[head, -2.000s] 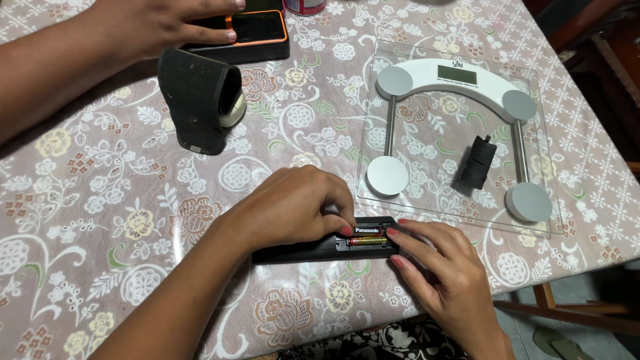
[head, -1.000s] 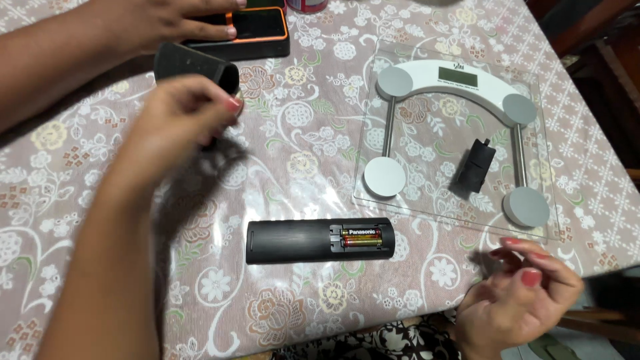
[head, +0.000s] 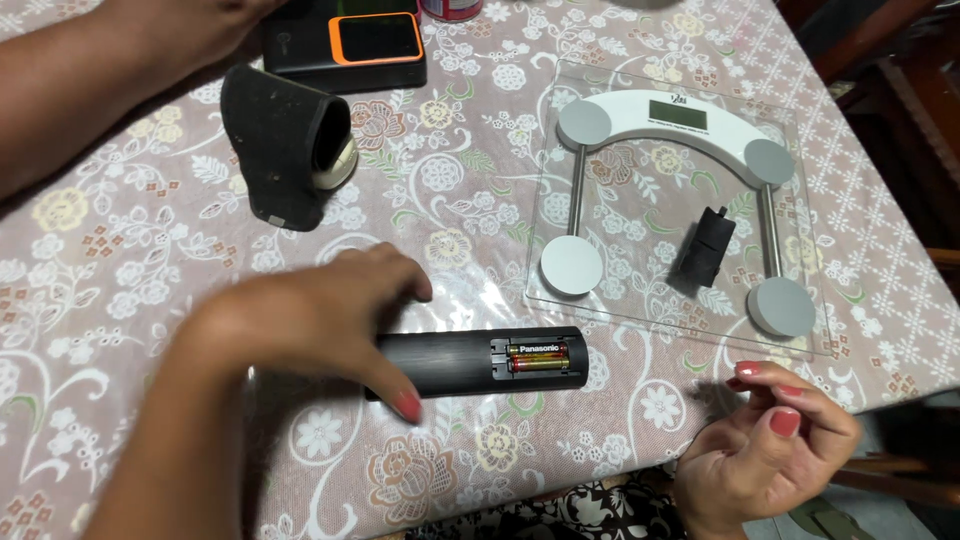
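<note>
A black remote control (head: 450, 364) lies back up on the table, its battery compartment uncovered, with two batteries (head: 538, 357) side by side inside. My left hand (head: 322, 315), slightly blurred, spreads over the remote's left end, thumb and fingers apart; whether it touches the remote I cannot tell. Palm up at the table's front edge, my right hand (head: 772, 450) has loosely curled fingers and holds nothing. On the glass bathroom scale (head: 679, 135) rests a small black plastic piece (head: 707, 247), probably the battery cover.
Behind my left hand stands a black curved holder (head: 277, 142) against a whitish rounded object (head: 337, 165). Another person's arm (head: 97, 90) reaches in at upper left, near a black device with an orange-framed screen (head: 379, 37). A can (head: 452, 7) stands at the back of the patterned tablecloth (head: 487, 247).
Both hands were at the batteries at first. My left hand went up toward the black holder, then came back down over the remote. My right hand moved right, away from the remote.
</note>
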